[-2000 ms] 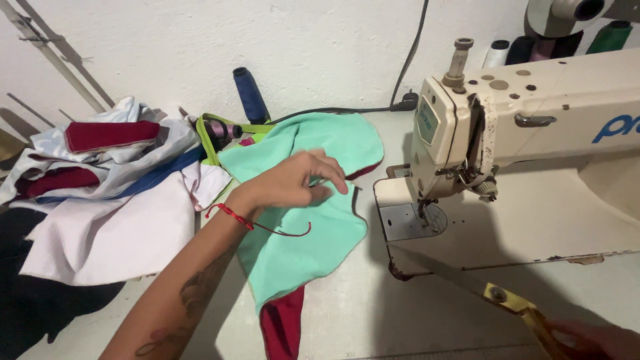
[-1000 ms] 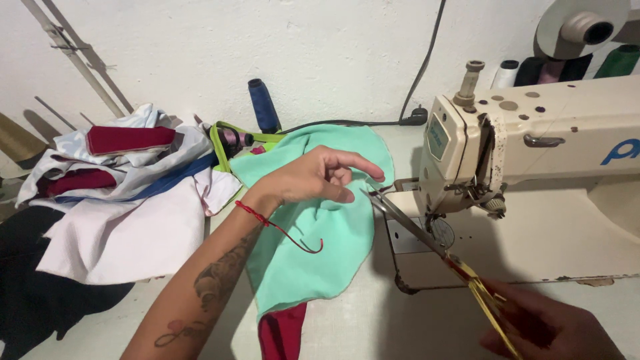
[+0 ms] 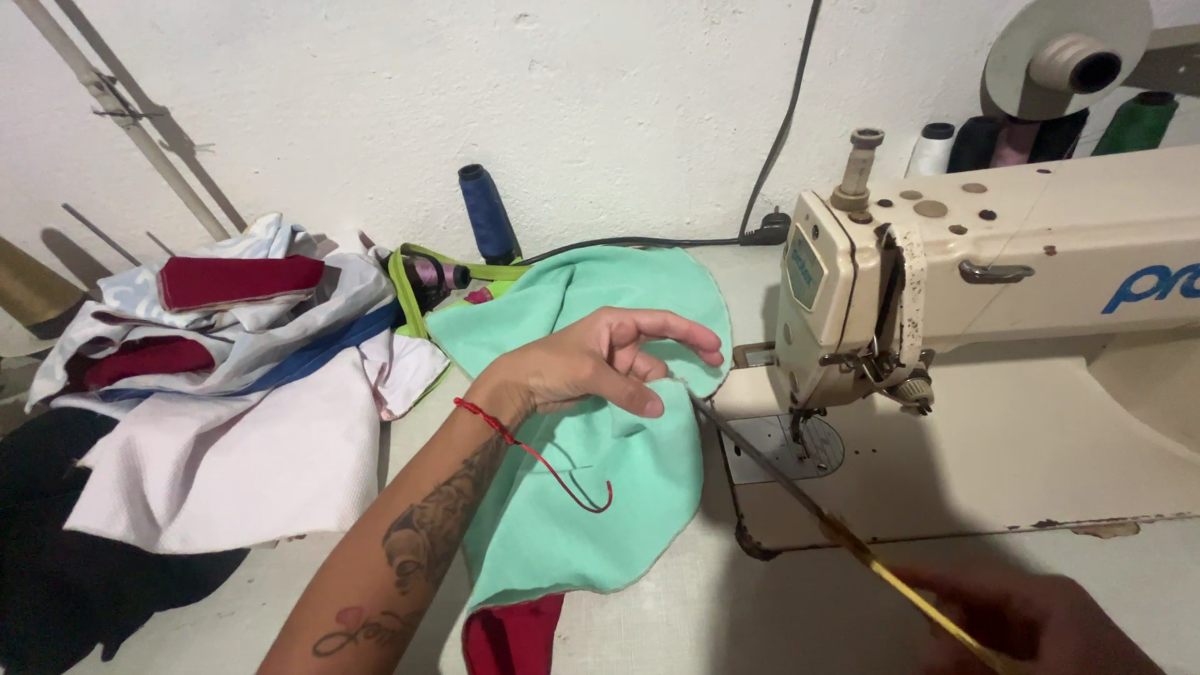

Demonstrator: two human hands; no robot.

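Note:
Mint-green fabric [image 3: 619, 478] with a dark red piece [image 3: 511, 637] under its lower end lies left of the sewing machine's needle plate [image 3: 783, 448]. Over the fabric is my left hand [image 3: 609, 361], fingers curled and parted beside the cloth's notched edge; whether it pinches the edge is unclear. My right hand [image 3: 1022, 609], blurred at the lower right, holds yellow-handled scissors [image 3: 825, 520]. Their blades look closed, and the tips reach the fabric edge near my left thumb. A red cord bracelet is on my left wrist.
The cream sewing machine [image 3: 1012, 272] stands at the right, with thread cones [image 3: 931, 150] behind it. Piled white, grey and red fabrics [image 3: 244, 450] and black cloth [image 3: 56, 544] lie left. A blue thread cone [image 3: 487, 211] and a black plug and cable [image 3: 771, 228] sit near the wall.
The scissors have come up and left from the lower right to the fabric edge by my left hand. Their blades were apart one second ago and now look together.

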